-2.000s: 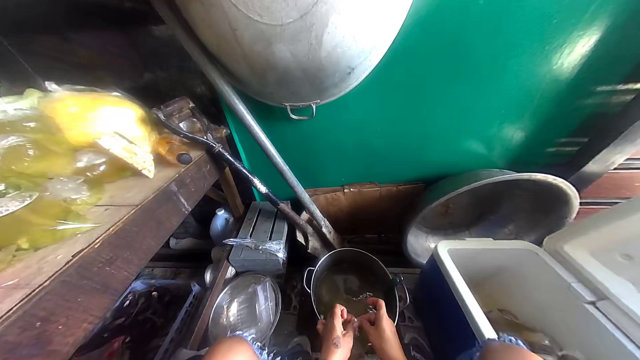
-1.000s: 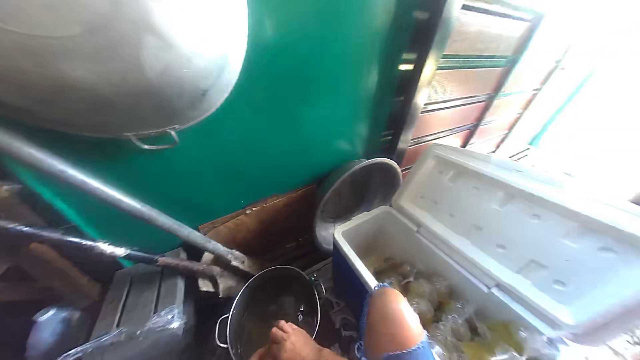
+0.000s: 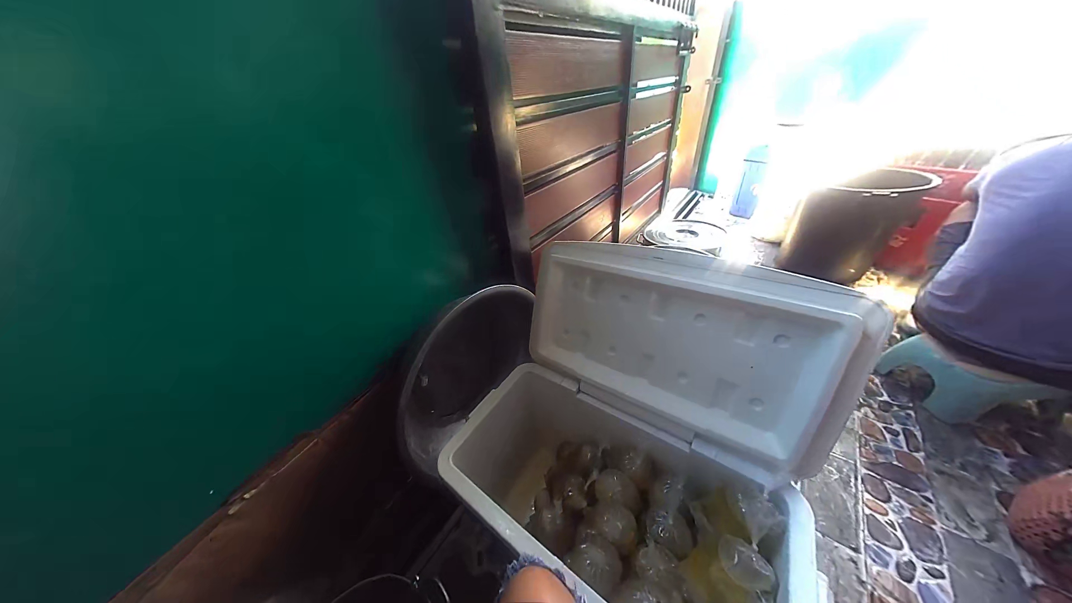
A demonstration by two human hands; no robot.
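Neither of my hands shows in the head view. An open cooler box (image 3: 494, 490) with a white rim and interior stands at the lower middle, its white lid (image 3: 670, 335) tilted back. Inside the cooler lie several tied clear plastic bags (image 3: 615, 490) with brownish contents, and at the right end a bag with yellow-green contents (image 3: 712, 561). My knee (image 3: 536, 584), below a frayed denim edge, is at the cooler's near side. Only the dark rim of the pot (image 3: 381, 586) shows at the bottom edge.
A large metal basin (image 3: 469, 360) leans behind the cooler, beside a green wall (image 3: 209, 209). A slatted gate (image 3: 569, 126) stands beyond. At right, a person in a purple shirt (image 3: 1005, 260) sits on a light-blue stool (image 3: 955, 385) near a big pot (image 3: 854, 226) on stone-patterned floor.
The view has swung far to the right. My hands, at the pot in the earlier frames, are out of sight, and most of the pot has left the view.
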